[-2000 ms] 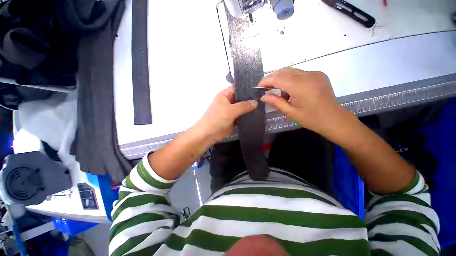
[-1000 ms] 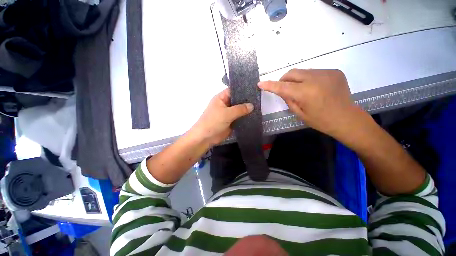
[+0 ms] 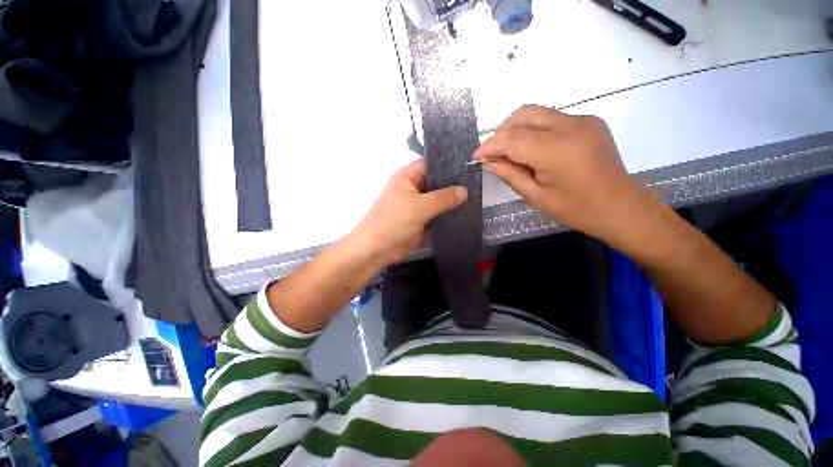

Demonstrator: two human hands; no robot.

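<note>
A long dark grey fabric strip [image 3: 454, 137] runs from under the lit machine head, over the table edge and down to the lap. My left hand [image 3: 402, 214] grips the strip near the table edge, thumb on top, fingers hidden beneath. My right hand [image 3: 548, 164] pinches a tiny thin pale sliver [image 3: 475, 161] at its fingertips, touching the strip's right edge. The sliver is too small to tell whether it is a needle or another fine tool.
A second grey strip [image 3: 248, 119] lies flat at left. Grey cut pieces [image 3: 169, 182] hang over the left edge. The sewing machine [image 3: 438, 13] is at top centre, a black tool [image 3: 647, 20] at upper right. Measuring tape [image 3: 731, 178] lines the front edge. Blue bin [image 3: 630, 315] below right.
Since one second ago, my right hand's fingers have changed from a pointing pose to a pinch, and the thin sliver shows again. My left hand keeps its grip in nearly the same place.
</note>
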